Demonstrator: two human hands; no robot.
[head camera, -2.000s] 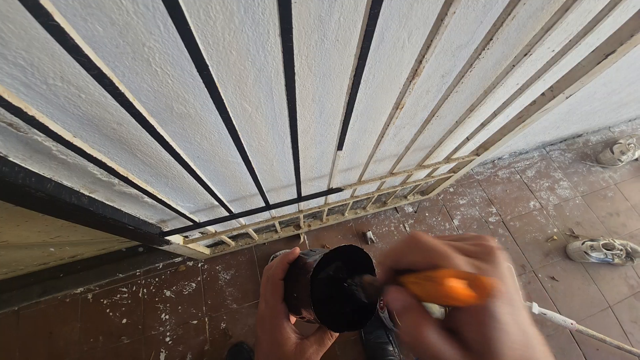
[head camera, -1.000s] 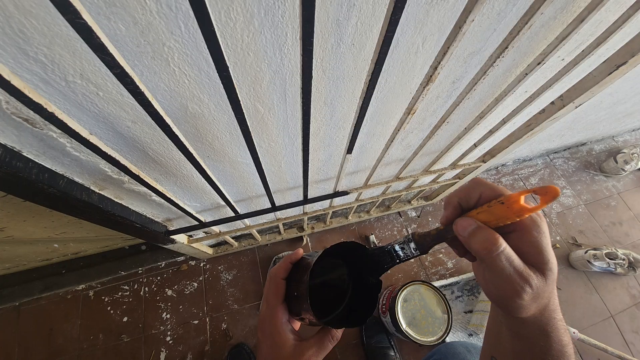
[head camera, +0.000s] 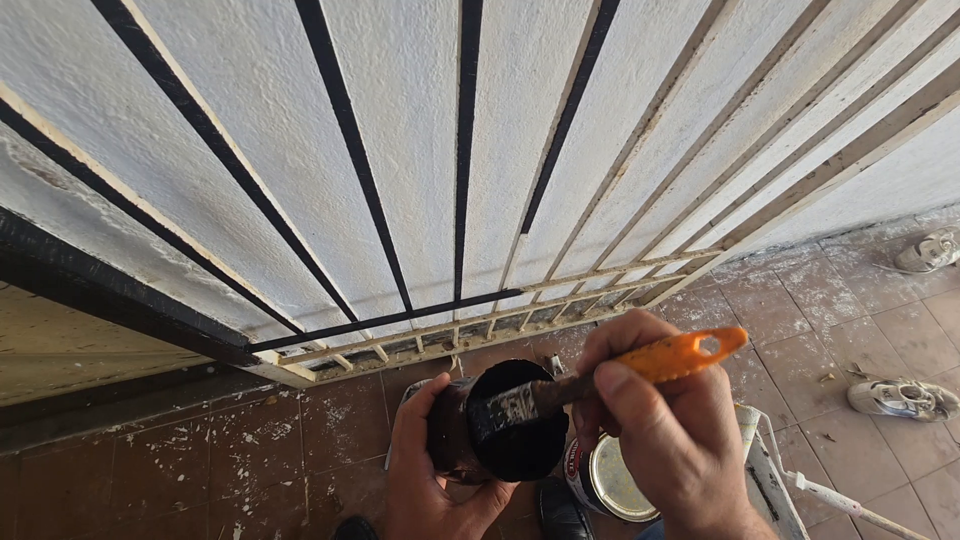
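A round can of black paint (head camera: 450, 435) is held tilted in my left hand (head camera: 435, 480), fingers around its side. My right hand (head camera: 660, 420) grips a paintbrush (head camera: 675, 354) by its orange plastic handle, and the paint-coated bristles lie inside the mouth of the can. Ahead stands a metal bar gate (head camera: 461, 150) in front of a white textured wall. Its left bars and part of the upper bottom rail (head camera: 390, 319) are black; the bars on the right (head camera: 645, 135) are cream with rusty marks. One bar near the middle is black only down to above the rail.
A closed paint can (head camera: 622, 476) stands on the tiled floor below my right hand. Beside it are a paint tray (head camera: 772, 487) and a roller with a long handle (head camera: 862, 510). Two worn shoes (head camera: 904, 399) lie at the right. White paint spots mark the tiles (head camera: 172, 465).
One second ago the brush was farther right, with its bristles at the can's rim; my right hand has moved left and the bristles are now inside the can.
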